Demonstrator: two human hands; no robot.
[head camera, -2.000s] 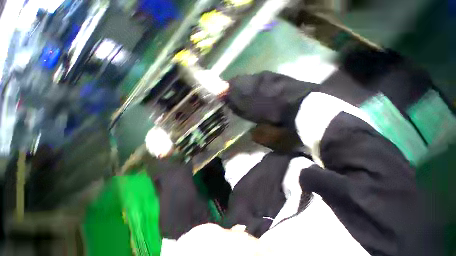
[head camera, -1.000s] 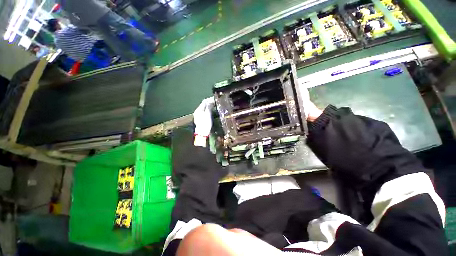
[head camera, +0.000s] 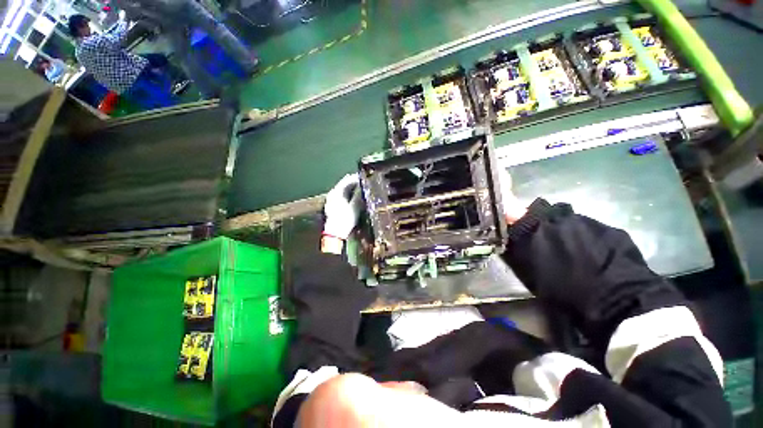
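Note:
A stack of dark square carrier fixtures (head camera: 431, 201) with crossbars and open slots is at the near edge of the bench, in the middle of the view. Pale-green clips show along its near side. My left hand (head camera: 341, 209), in a white glove with a red cuff edge, grips the stack's left side. My right hand (head camera: 510, 194) is at its right side, mostly hidden by the fixture frame and my dark sleeve; its fingers cannot be seen fully.
Three carrier fixtures with yellow and white parts (head camera: 531, 77) stand on the green conveyor belt (head camera: 293, 159). A green bin (head camera: 251, 309) with yellow-and-black boards stands at the left. A blue item (head camera: 643, 148) lies on the bench (head camera: 602, 209). A person (head camera: 107, 57) sits at the far left.
The blurred view has steadied. Since one second ago, the stack and both hands appear slightly lower in view, still together; the bin appears slightly further left.

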